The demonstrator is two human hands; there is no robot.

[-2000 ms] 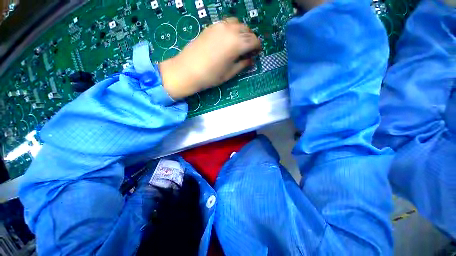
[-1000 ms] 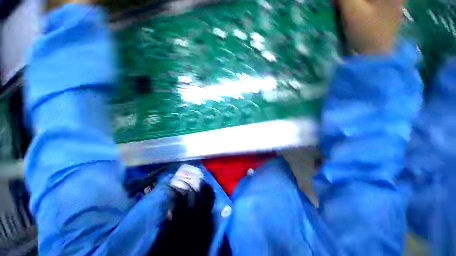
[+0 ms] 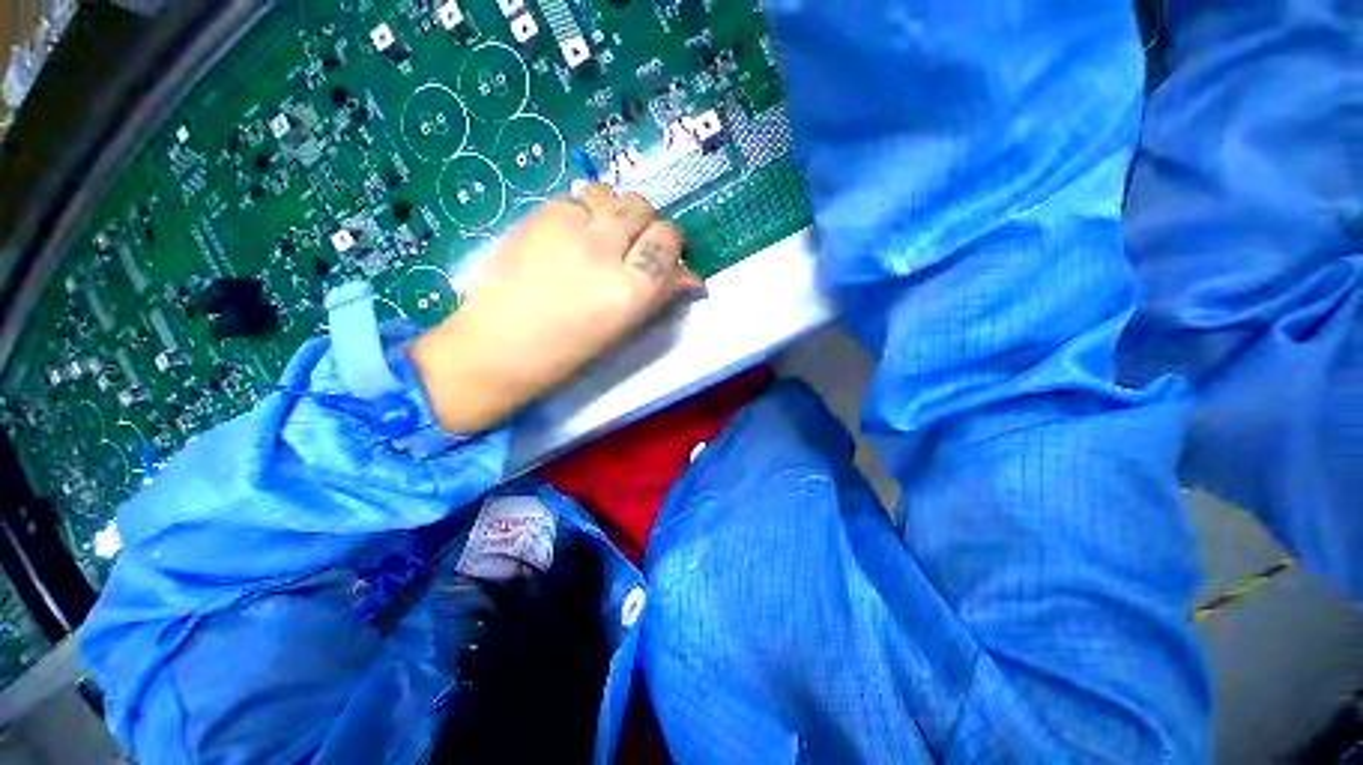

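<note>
A large green circuit board with white printed circles and small white parts lies in front of me. My left hand is over its near edge with curled fingers; the fingertips are hidden, so I cannot tell if it holds anything. A small blue component shows just beyond the knuckles. A black block component stands on the board left of my wrist. My right sleeve reaches up past the top edge, and my right hand is out of the picture.
A silver conveyor rail runs along the near side of the board. A black bar curves along its far left side. Another person's blue sleeve is at the far right. Floor with yellow-black tape shows at the lower right.
Both hands were spread wide at the board's ends one second ago. My left hand has come back over the board's near edge; my right hand has gone out of the top.
</note>
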